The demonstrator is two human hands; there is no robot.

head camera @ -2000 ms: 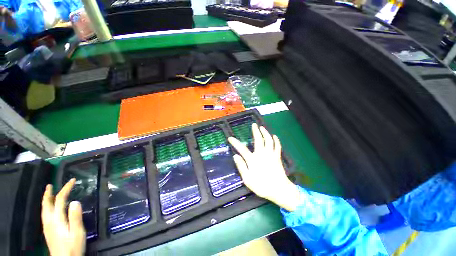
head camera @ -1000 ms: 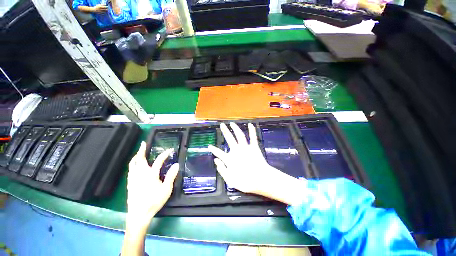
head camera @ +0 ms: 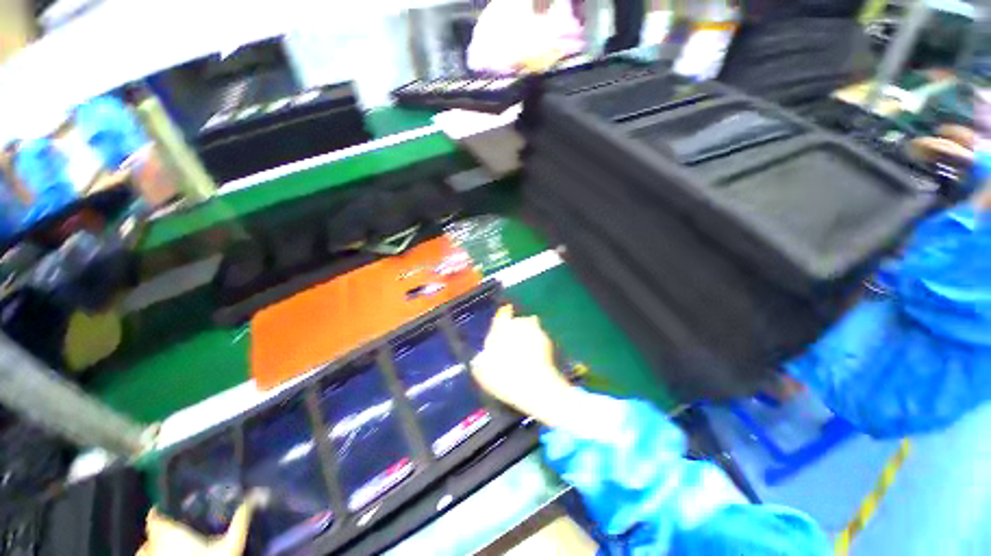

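The black phone tray [head camera: 380, 375] lies tilted in front of me, with phones in its row of pockets. The phones [head camera: 359, 427] have dark blue screens, several with a red patch at the lower end. The picture is blurred. My right hand [head camera: 524, 364] is at the tray's right end, over the rightmost phone, fingers bent; whether it grips anything is unclear. My left hand [head camera: 196, 534] is at the tray's lower left, cut off by the bottom edge, thumb and fingers apart, nothing visible in it.
An orange mat [head camera: 326, 320] lies behind the tray, with a small dark item and clear plastic bag [head camera: 478, 241]. A tall foam tray stack [head camera: 652, 234] stands right. A slanted post [head camera: 65, 402] is left. A person's blue sleeve [head camera: 913, 315] is at right; others are behind.
The view has swung right. The phones' green blocks have given way to blue screens with red patches. My right hand has moved from the middle pockets to the tray's right end.
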